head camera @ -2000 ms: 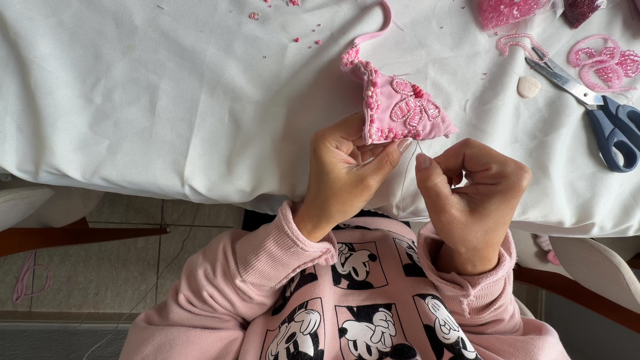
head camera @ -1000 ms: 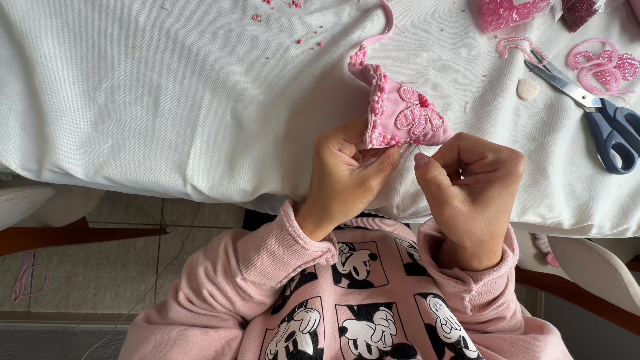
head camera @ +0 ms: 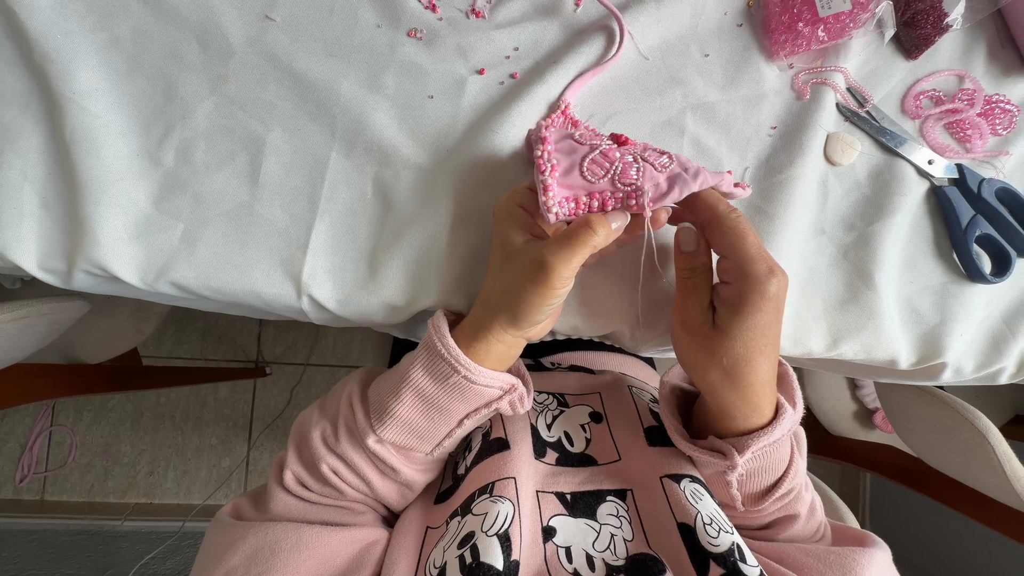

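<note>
My left hand point(head camera: 532, 260) grips the lower edge of a pink fabric piece point(head camera: 674, 186), thumb in front and fingers behind. Pink beads point(head camera: 546, 164) line its left and lower edges, and a beaded flower point(head camera: 624, 160) with a red centre decorates its face. A narrow pink strap point(head camera: 600, 68) runs up from its top left corner. Pale thread point(head camera: 642, 268) hangs from the lower edge between the hands. My right hand point(head camera: 724, 292) touches the underside of the fabric's right part with a finger, its thumb apart from the cloth. No needle can be made out.
On the white tablecloth point(head camera: 240, 160) at right lie scissors point(head camera: 932, 164) with dark blue handles, a pale flat oval piece point(head camera: 842, 149), a beaded strand point(head camera: 832, 76) and beaded pink loops point(head camera: 956, 116). Bags of beads point(head camera: 816, 24) stand at the top right; loose beads point(head camera: 482, 72) are scattered top centre. Chairs flank me.
My right hand has opened from a closed pinch and its finger has moved up to the fabric. The fabric's right part is more stretched out, and its lower beaded edge now shows.
</note>
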